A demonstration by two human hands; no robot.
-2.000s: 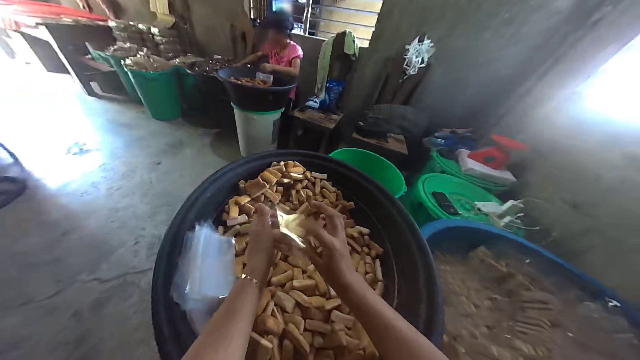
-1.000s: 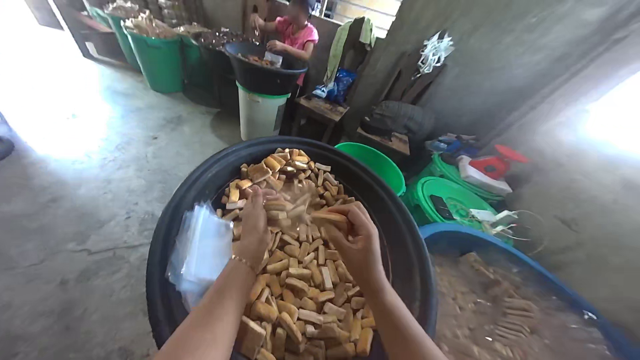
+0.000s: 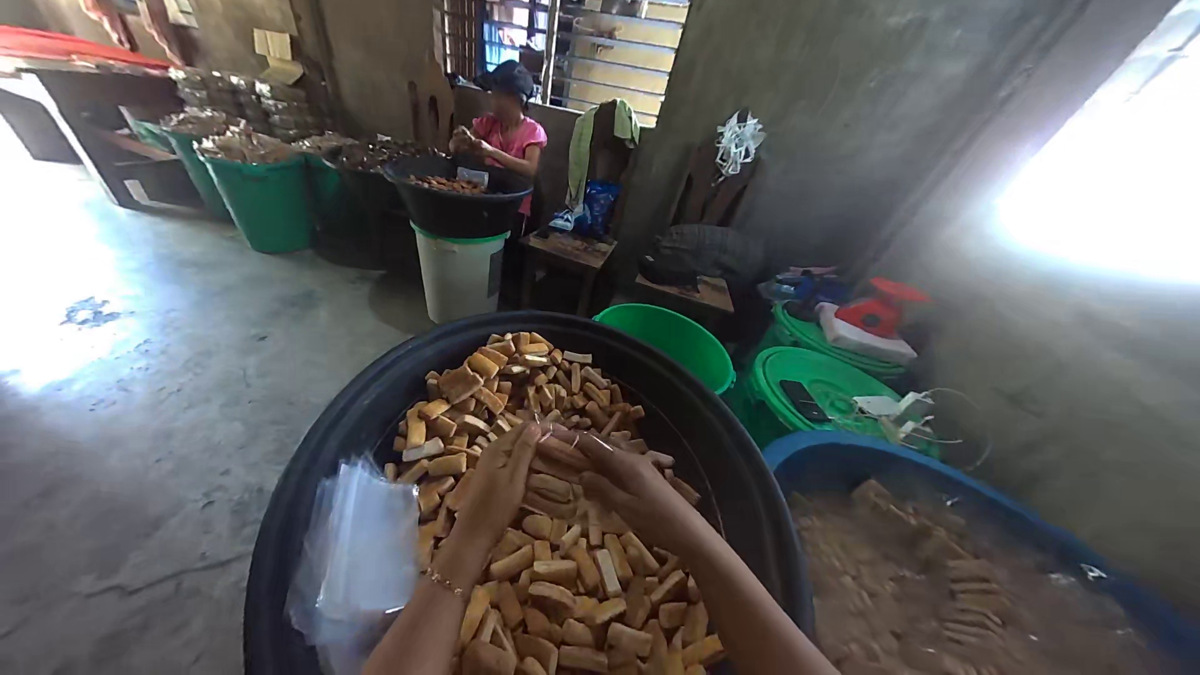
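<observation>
A large black tub [image 3: 295,469] holds a heap of short golden-brown baked pieces [image 3: 553,572]. Over the middle of the heap, my left hand [image 3: 502,478] and my right hand [image 3: 633,483] face each other with fingertips nearly meeting. Between them are some of the brown pieces, seemingly inside a clear plastic bag [image 3: 553,469], which is blurred. A stack of clear plastic bags [image 3: 361,548] lies on the tub's left side, beside my left wrist.
A blue tub [image 3: 872,450] of packed goods stands at right. Behind are a green bucket [image 3: 670,337], a green lid with a phone [image 3: 803,401], and a red scale [image 3: 881,307]. A co-worker [image 3: 511,141] works at another black tub [image 3: 459,211].
One second ago my hands were farther apart, with my right hand holding a brown piece; they have come together around several pieces. The co-worker's hands have moved together.
</observation>
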